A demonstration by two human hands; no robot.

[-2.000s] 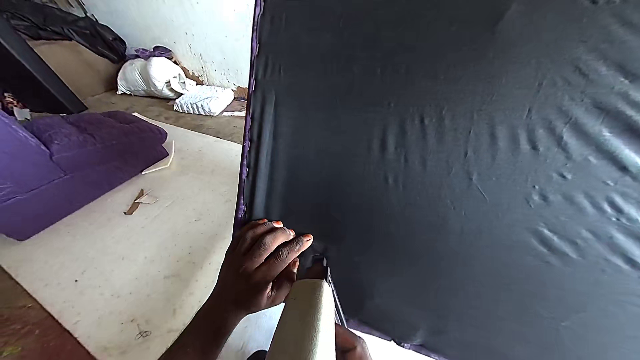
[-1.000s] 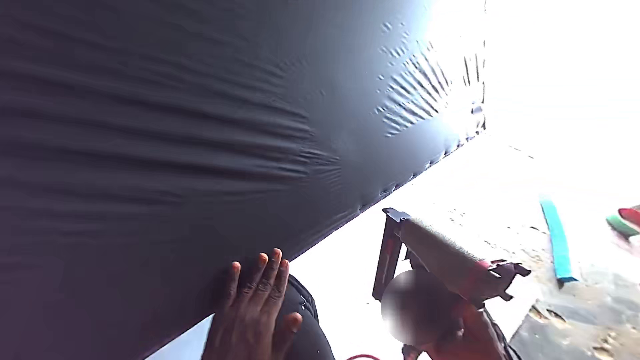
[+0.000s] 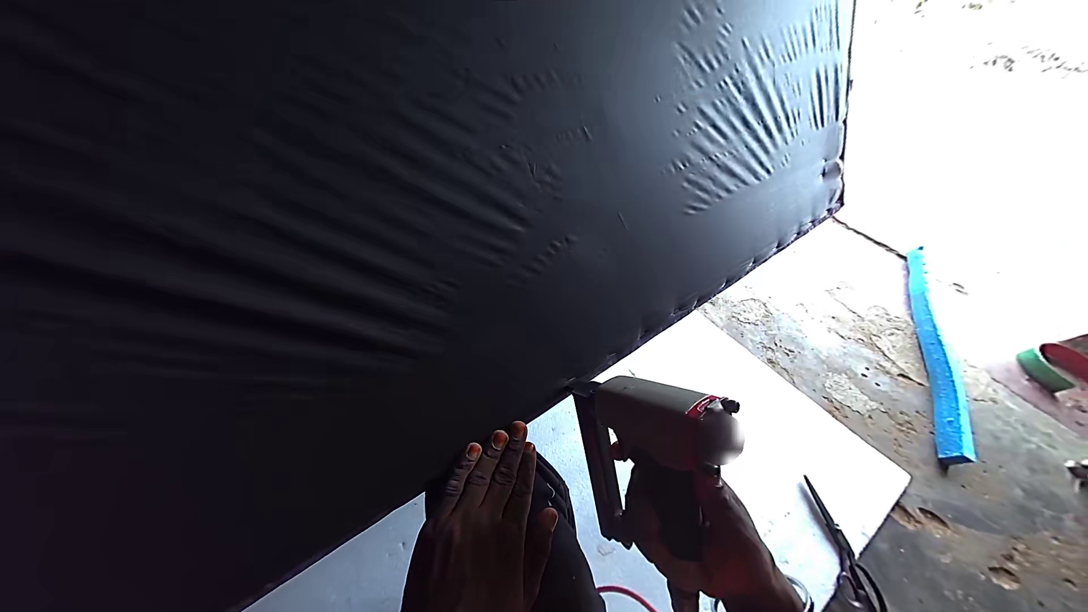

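Observation:
A large panel covered in black fabric [image 3: 476, 212] fills the left and middle of the view, its lower edge running diagonally up to the right. My right hand [image 3: 705, 527] grips the handle of a pneumatic staple gun [image 3: 650, 416], whose nose meets the panel's lower edge. Left of the tool, my left hand [image 3: 489, 527] lies with extended fingers against the same edge and holds nothing. Puckers and a row of small gathers show in the fabric toward the right corner.
Scissors [image 3: 841, 544] lie at the lower right, by the edge of a white board [image 3: 765, 408] on the floor. Further right are a blue foam strip [image 3: 939, 365] and a green and red band [image 3: 1050, 370]. A red hose [image 3: 625, 592] runs below the staple gun.
The view has swung far to the right since the earliest frame. The staple gun, held away from the panel one second ago, now has its nose at the panel's edge.

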